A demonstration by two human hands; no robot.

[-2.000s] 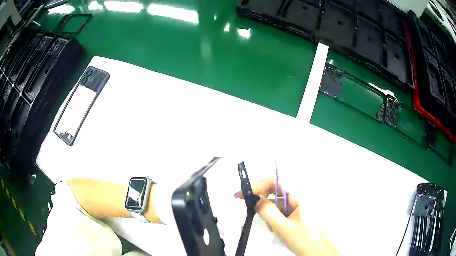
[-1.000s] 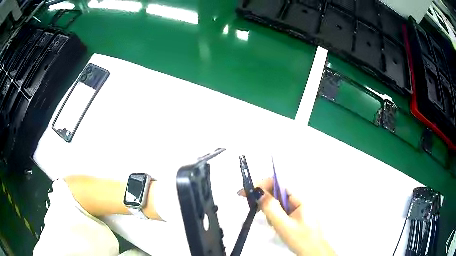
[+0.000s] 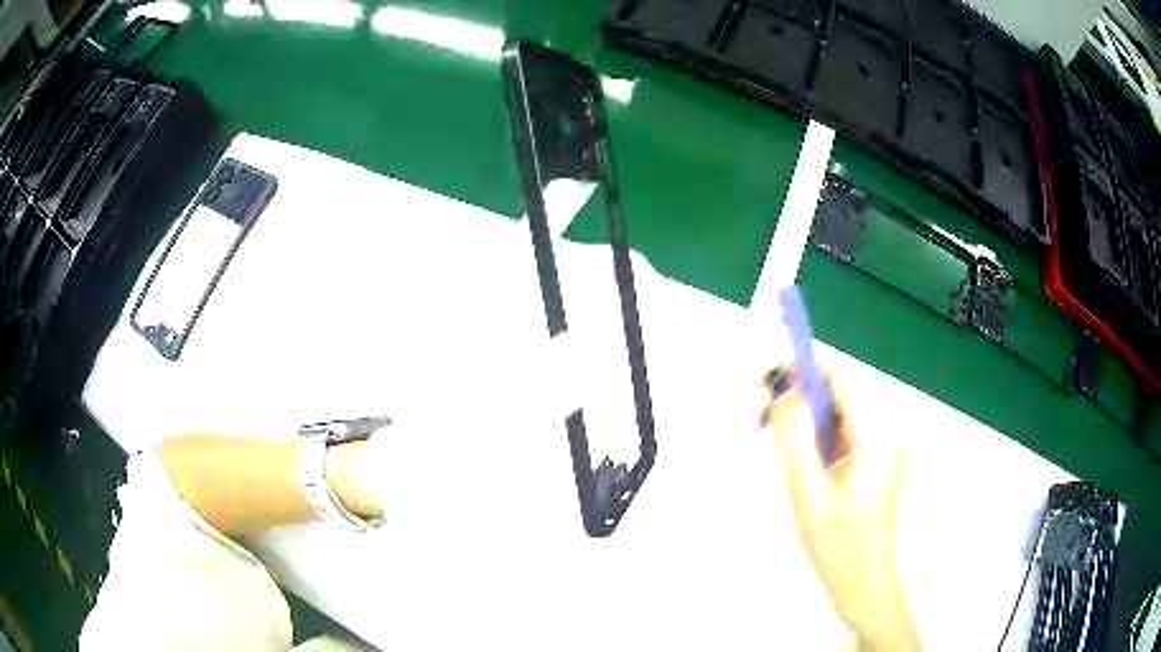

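Observation:
A black phone middle frame stands near upright in the centre of the view, its solid camera end over the green belt. My left hand, in a white glove that blends into the mat, grips its left rail; the glove covers a short stretch of that rail. My right hand is bare and off to the right, apart from the frame. It holds blue-purple tweezers, slightly blurred. Dark spots show at its fingertips; I cannot tell nails from a small part.
A single frame lies at the left end of the white mat. Stacked frames are at the right edge. More frames lie on the green belt, past a white strip. Black trays stand far and left.
The frame has turned from edge-on to show its open window, and has risen towards the belt. My left wrist has rotated. My right hand has moved right and up, away from the frame, with the tweezers.

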